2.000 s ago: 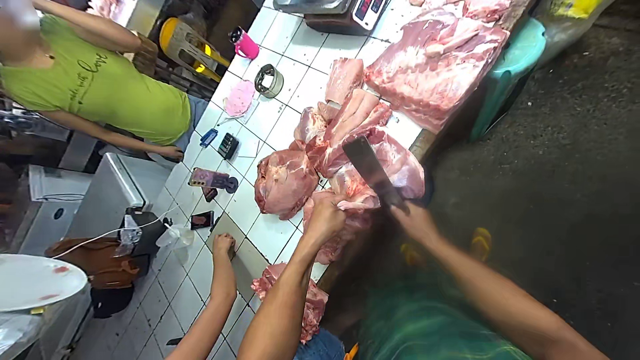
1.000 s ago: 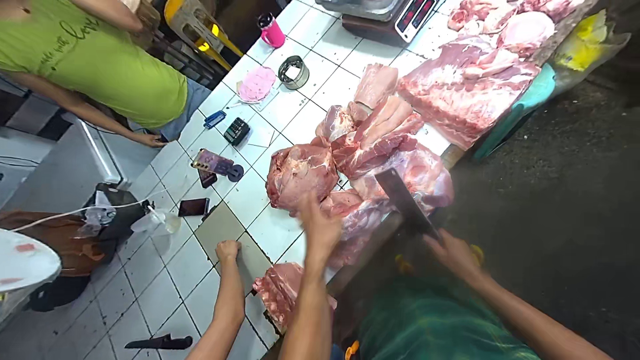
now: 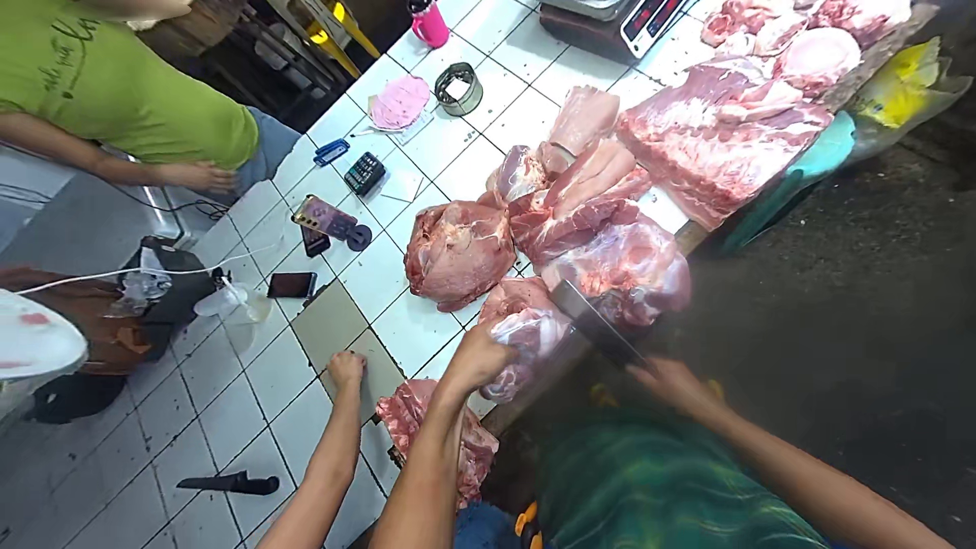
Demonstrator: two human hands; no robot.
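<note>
My left hand [image 3: 479,357] grips a piece of raw meat [image 3: 526,335] near the counter's edge. In my right hand [image 3: 675,385] is a wide-bladed knife [image 3: 598,324]; its blade points up and left, between the held piece and a larger cut [image 3: 621,271] of meat. A round chunk of meat [image 3: 460,255] lies just beyond my left hand. Behind the larger cut are long pieces of meat [image 3: 591,175]. Another meat piece [image 3: 473,457] sits partly behind my left forearm.
On the tiled counter [image 3: 415,324] are a black-handled knife [image 3: 229,483], phones [image 3: 292,285], a calculator [image 3: 364,174], a digital scale [image 3: 610,27] and a rib slab [image 3: 724,137]. A co-worker's fist [image 3: 347,370] rests left of my arm. A person in green [image 3: 137,99] stands across the counter.
My left hand, raised with spread fingers a second ago, now holds the meat piece, which sits apart from the larger cut. My right hand keeps the knife.
</note>
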